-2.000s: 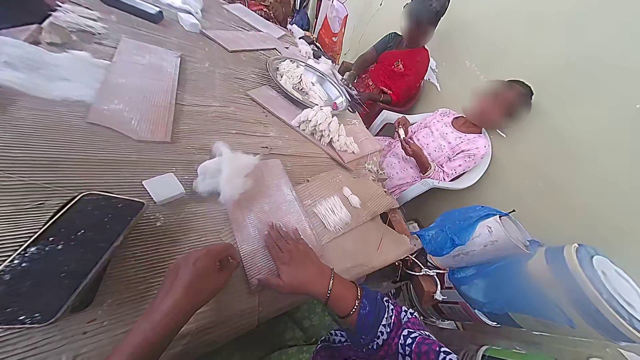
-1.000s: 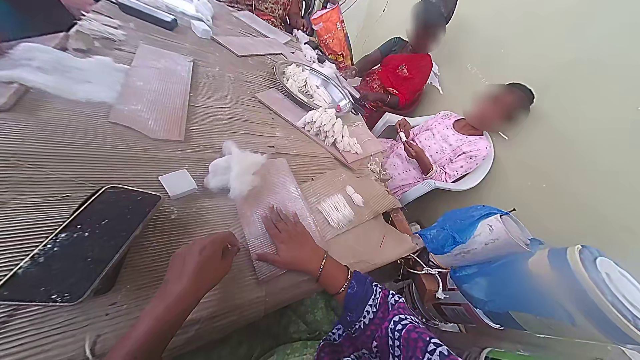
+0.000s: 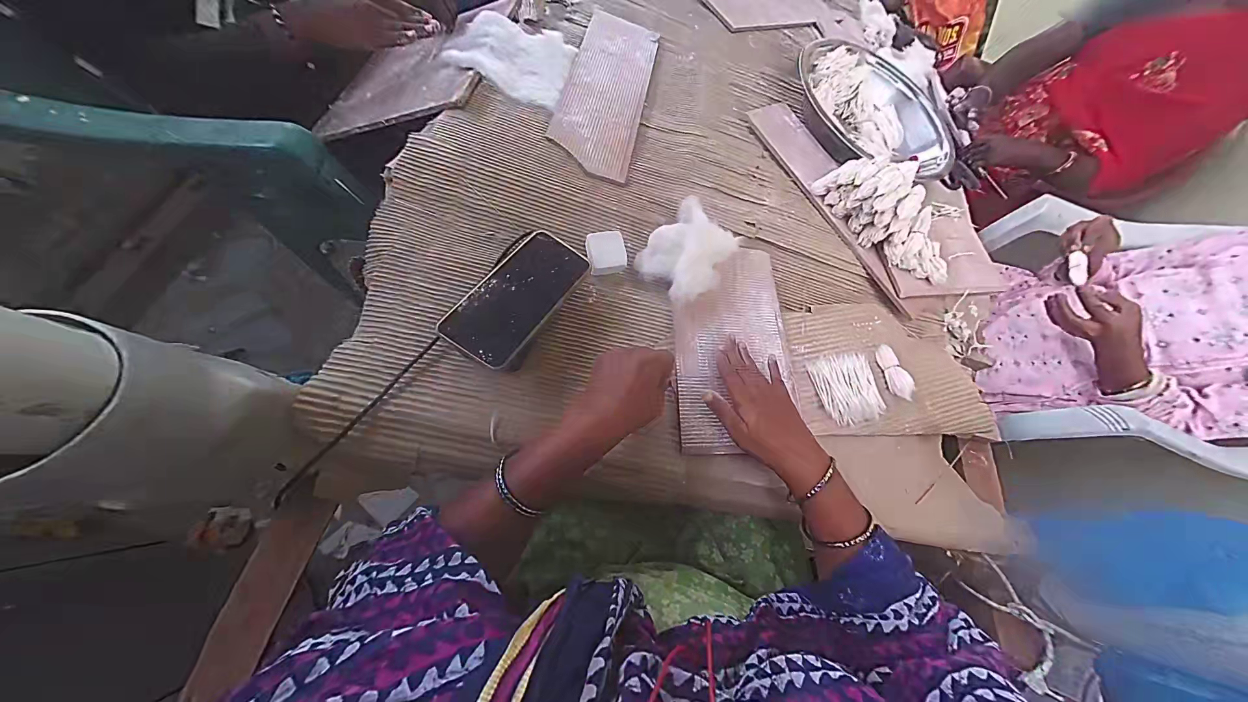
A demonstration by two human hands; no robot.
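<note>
My right hand point(image 3: 760, 405) lies palm down, fingers spread, on a ribbed board point(image 3: 726, 312). Just beside the board's left edge is my left hand point(image 3: 629, 390), its fingers curled together; whether something is pinched in them cannot be told. A tuft of white cotton point(image 3: 690, 249) rests at the board's far end, near a small white block point(image 3: 606, 253). To the right, a row of thin white cotton wicks point(image 3: 845, 388) and a small bundle of wicks point(image 3: 894, 372) lie on corrugated cardboard point(image 3: 936, 390).
A smartphone point(image 3: 514, 297) with a cable lies at the left. Another ribbed board point(image 3: 609, 93) and cotton point(image 3: 512, 58) are farther off. A steel dish point(image 3: 912, 107) and piled wick bundles point(image 3: 882, 210) stand back right. Other people sit around the table point(image 3: 468, 195); one holds a white bundle point(image 3: 1077, 267).
The view has turned strongly, now showing my lap and a green chair at the left. My right hand remains on the board, with my left hand beside it.
</note>
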